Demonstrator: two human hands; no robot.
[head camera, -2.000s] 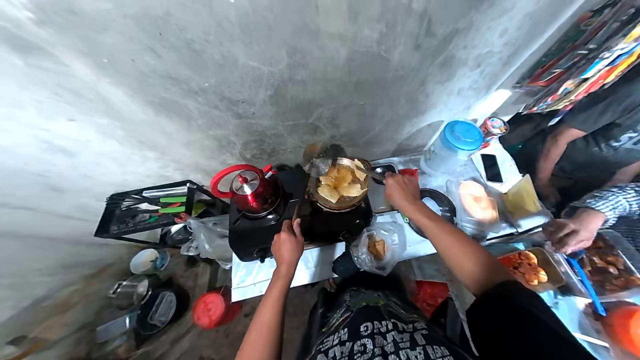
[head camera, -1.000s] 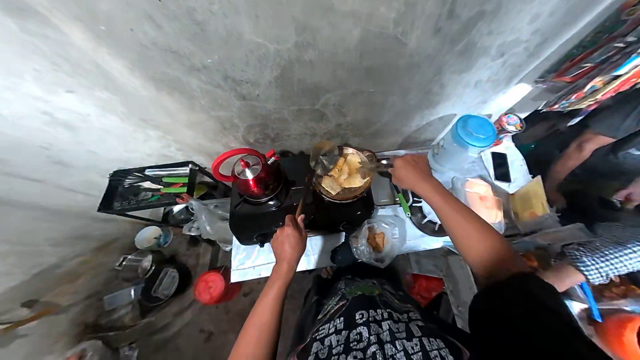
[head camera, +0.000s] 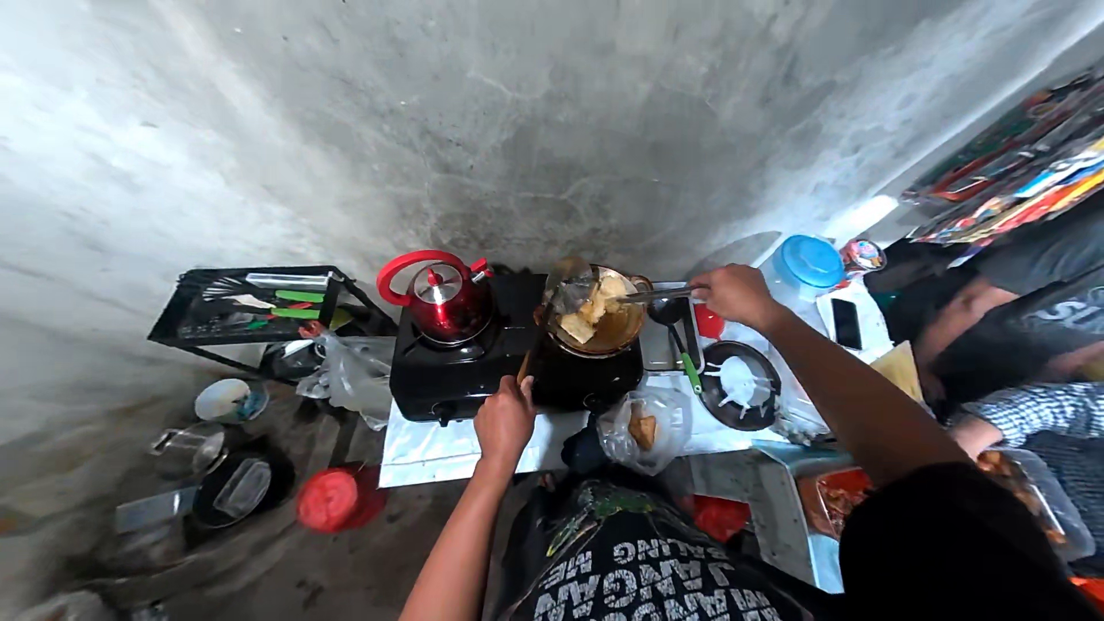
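A frying pan of oil (head camera: 623, 330) with several pale fried pieces (head camera: 579, 328) sits on the right burner of a black two-burner gas stove (head camera: 442, 394). My left hand (head camera: 505, 421), in front of the stove, grips the wooden handle of a strainer or spatula (head camera: 570, 286), whose head is over the pan's left side. From the right, my right hand (head camera: 733, 294) holds a metal utensil, perhaps tongs (head camera: 660, 294), with its tip among the pieces. A red kettle (head camera: 448, 313) stands on the left burner. A plastic bag (head camera: 647, 430) holding a brown fried piece lies near the stove's front right.
Right of the stove lie a metal tray (head camera: 661, 349), a ladle with a green handle (head camera: 687, 362), a dark round pan (head camera: 739, 385), a blue-lidded container (head camera: 811, 262) and a phone (head camera: 846, 323). A wire rack (head camera: 250, 304) holds utensils at left. Another person's arm (head camera: 962, 317) is at right.
My right hand's utensil now reaches in among the pieces, which are bunched toward the pan's upper left, with more oil showing. Two seconds ago they were spread across the pan.
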